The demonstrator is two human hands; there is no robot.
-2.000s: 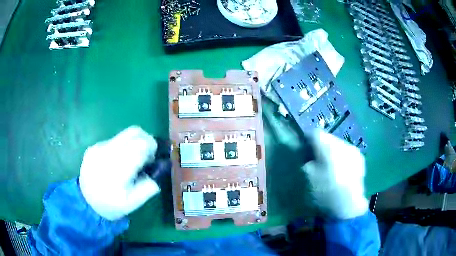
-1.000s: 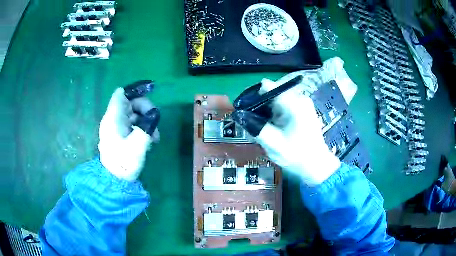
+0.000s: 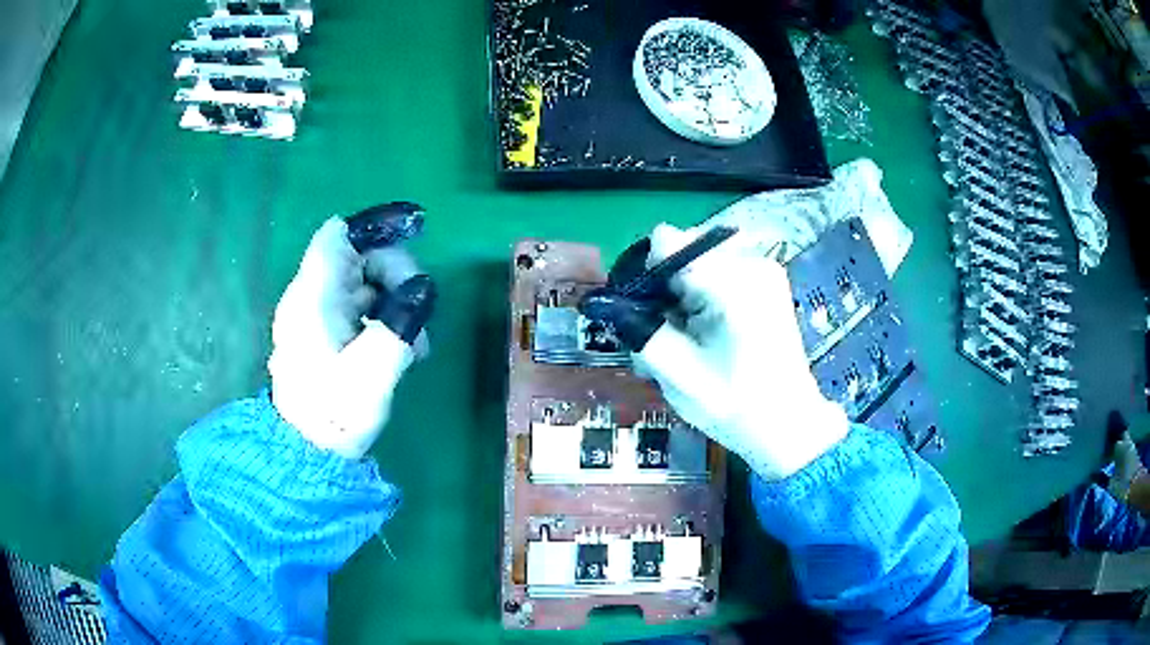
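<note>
The reddish-brown fixture base [image 3: 618, 504] lies before me with three silvery heatsinks, one per slot. Two black transistors [image 3: 597, 447] sit on the middle heatsink [image 3: 550, 450], and two on the bottom one. My right hand [image 3: 731, 340], white-gloved with black fingertips, holds dark tweezers [image 3: 700, 252] over the top slot. It covers the right part of the top heatsink [image 3: 555, 334]; one transistor shows at its fingertips. The tweezers' tips are hidden. My left hand [image 3: 347, 328] is left of the base, empty, thumb and fingers apart.
The dark cover plate [image 3: 839, 284] lies on a white cloth [image 3: 883, 208] at right. A black tray [image 3: 605, 114] with loose screws and a white screw dish [image 3: 704, 78] is behind. Heatsinks [image 3: 240, 88] stand back left; long rows [image 3: 990, 227] right. Another person's sleeve [image 3: 1100, 510] shows far right.
My right hand came from the cover plate to the top slot, now showing tweezers. My left hand moved up and away from the base's edge. The whole view has shifted.
</note>
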